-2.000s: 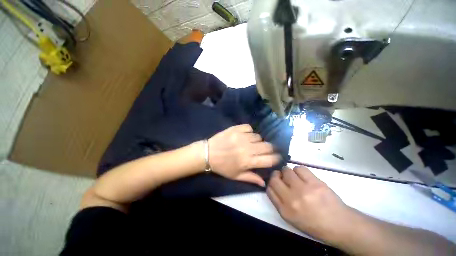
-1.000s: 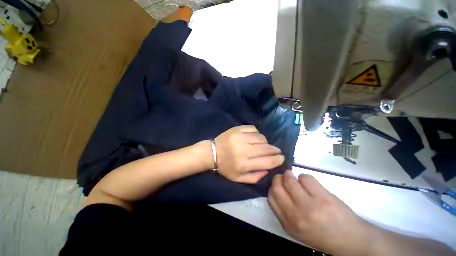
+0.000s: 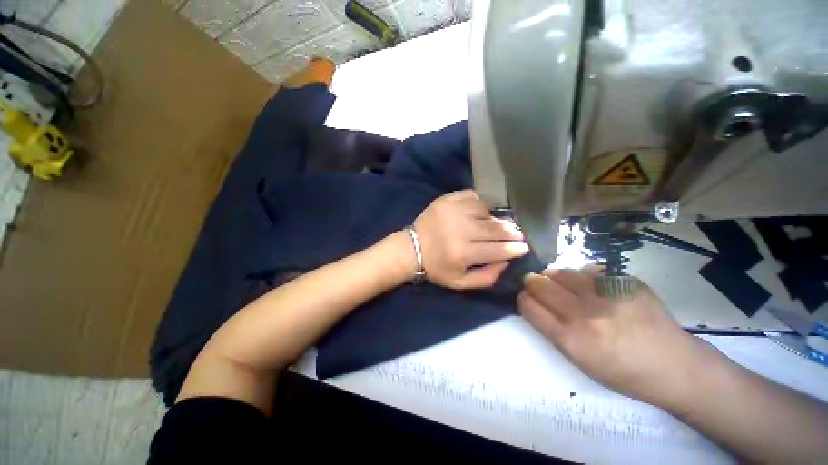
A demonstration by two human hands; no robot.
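Note:
The navy garment piece (image 3: 354, 213) lies heaped left of the needle area, its right edge close to the lit presser foot. My left hand (image 3: 465, 243) lies on the cloth with fingers bent, just left of the machine head. My right hand (image 3: 595, 318) pinches the cloth's edge at its fingertips, below the needle area. The cream-white sewing machine head (image 3: 672, 118) with its warning triangle stands over the work. The needle itself is hidden by the head and the glare.
Black fabric patches (image 3: 734, 268) lie on the machine bed at right. Blue-handled snips (image 3: 808, 348) lie at the right edge. Brown cardboard (image 3: 118, 200) stands at left beside a yellow item (image 3: 38, 150). An orange item (image 3: 311, 73) and a dark green tool (image 3: 370, 22) are by the wall.
Both hands and the cloth's near edge have moved up and right toward the needle area. More of the ruler-marked table edge shows. The camera view has also shifted.

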